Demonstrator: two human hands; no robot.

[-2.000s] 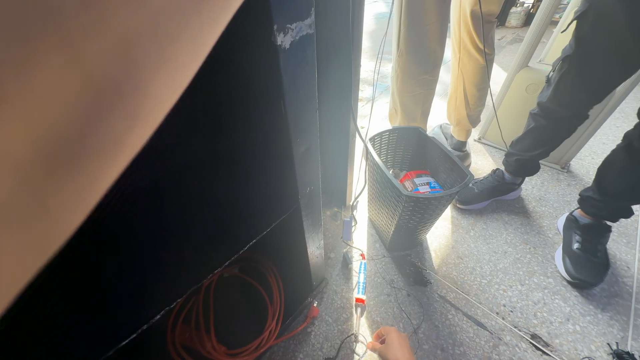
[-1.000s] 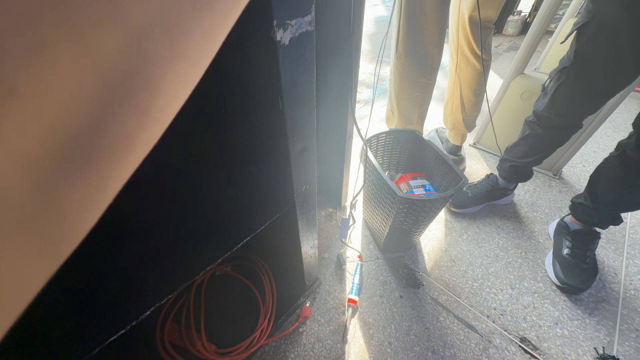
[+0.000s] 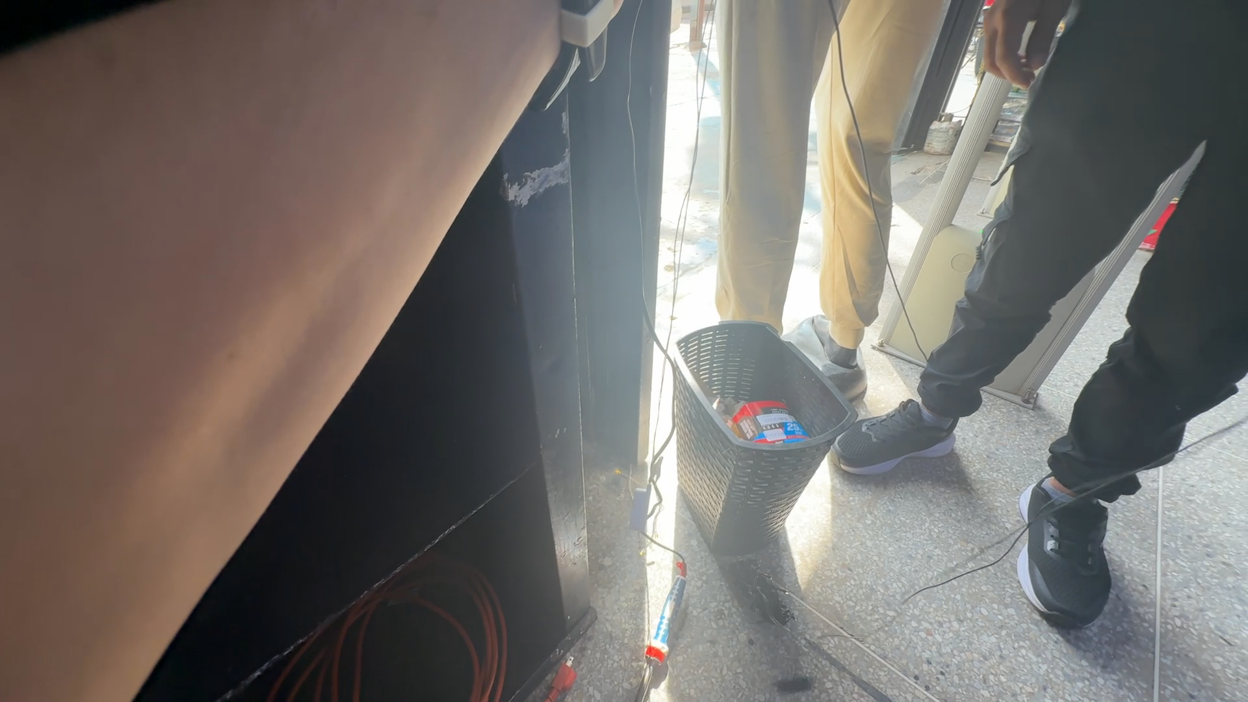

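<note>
A bare forearm, apparently my left, fills the left foreground, with a pale watch or band (image 3: 585, 23) at its wrist by the top edge. My left hand lies beyond that edge, so what it holds is hidden. My right hand is not in view. Low in the middle, a blue, white and red tubular tool (image 3: 667, 616) lies on the speckled floor, a dark cord (image 3: 667, 548) running up from its red end. To its upper right stands a black woven plastic basket (image 3: 736, 487), holding a red, white and blue package (image 3: 768, 423).
A dark panel (image 3: 448, 390) stands at left, with a coiled orange cable (image 3: 485, 609) and its plug (image 3: 563, 677) low down. Two people stand beyond the basket, in tan trousers (image 3: 765, 175) and black trousers (image 3: 1072, 195). Thin wires cross the floor; a metal frame (image 3: 1102, 302) leans behind.
My right hand, beside the tubular tool at the bottom two seconds ago, is out of view. A wrist with a band now shows at the top, and another person's hand at the upper right.
</note>
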